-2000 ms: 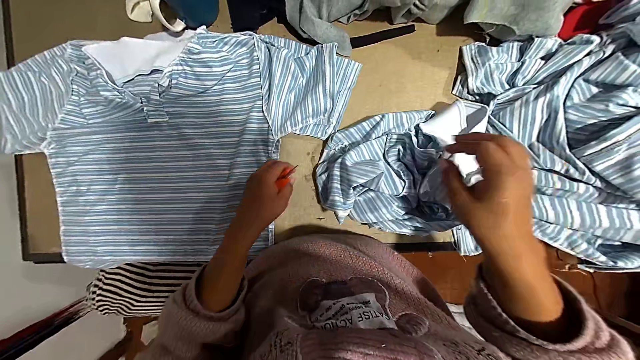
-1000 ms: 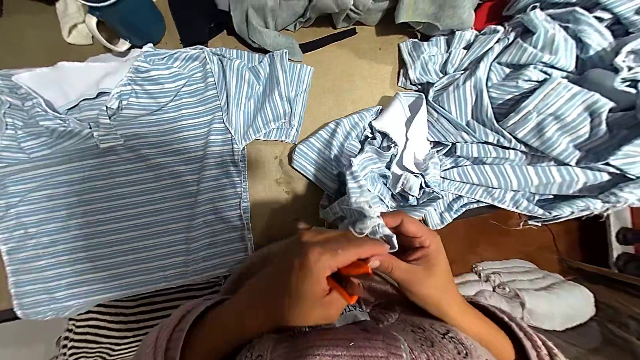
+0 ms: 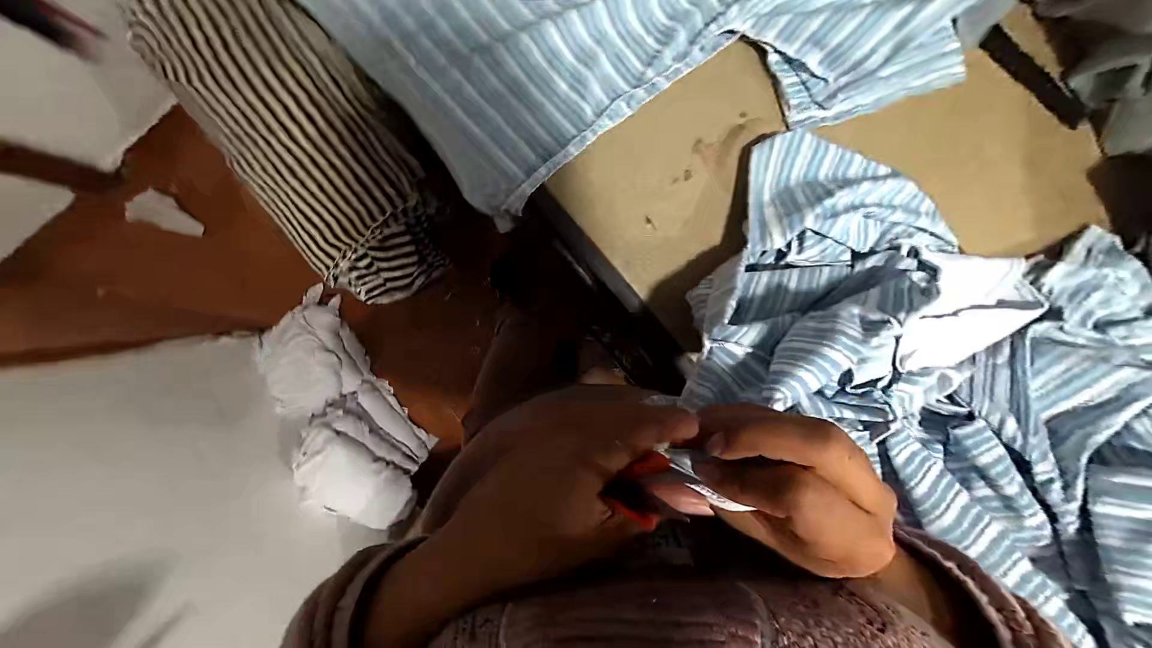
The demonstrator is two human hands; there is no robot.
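At the bottom centre my left hand (image 3: 558,468) is closed around an orange-handled cutting tool (image 3: 641,515), mostly hidden by the fingers. Touching it, my right hand (image 3: 801,481) pinches the edge of a blue-and-white striped garment (image 3: 837,333) with white inner fabric. That garment lies crumpled on the table, its near end running to both hands. Another striped garment, a short-sleeved shirt (image 3: 540,81), lies spread at the top.
The tan table top (image 3: 684,171) ends in a dark edge. More striped fabric (image 3: 1107,378) is heaped at right, grey cloth (image 3: 1116,72) at top right. A black-striped roll (image 3: 297,144) and a white bundle (image 3: 346,414) lie left of the table.
My right hand was over the crumpled garment two seconds ago; both hands now meet near my body at its edge. The view has turned and shifted strongly.
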